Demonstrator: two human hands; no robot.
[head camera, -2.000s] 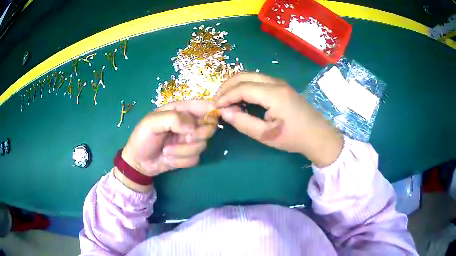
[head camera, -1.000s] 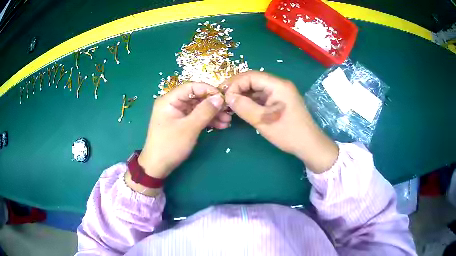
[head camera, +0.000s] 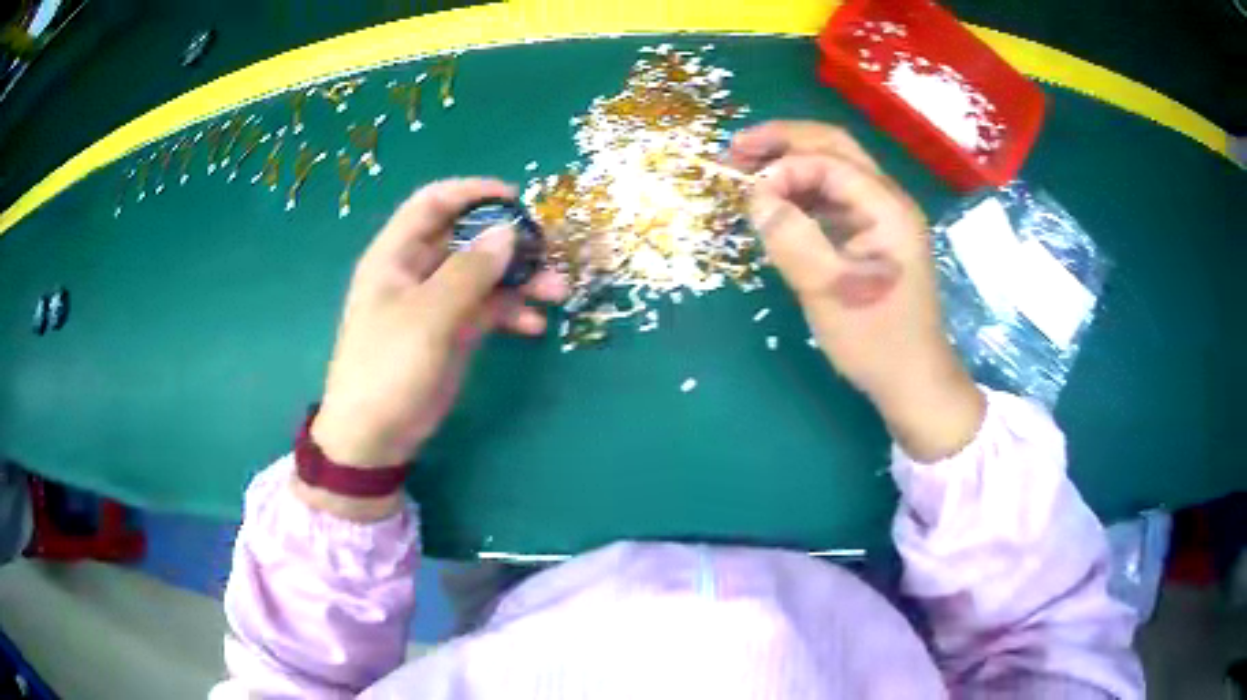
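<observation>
My left hand (head camera: 410, 308) holds a round dark electronic unit (head camera: 517, 244) between thumb and fingers, left of the flex cable pile. My thumb covers part of it. My right hand (head camera: 848, 239) is at the pile's right side, thumb and forefinger together. A thin pale strip (head camera: 721, 168) shows at its fingertips, over the pile; its far end is hard to make out. The amber and white flex cable pile (head camera: 656, 205) lies between and beyond my hands. Separate Y-shaped flex cables (head camera: 304, 171) lie in rows at the upper left, along the yellow strip.
A red tray (head camera: 848, 103) with small white pieces stands at the upper right. A clear plastic bag (head camera: 991, 335) with white slips lies below it. Small dark units lie at the far left (head camera: 51, 311) and beyond the yellow strip (head camera: 197, 48). White bits lie below the pile.
My hands have moved apart. My left hand now holds a round unit; the unit and the lone flex cable on the left are gone from the surface. The view has shifted left.
</observation>
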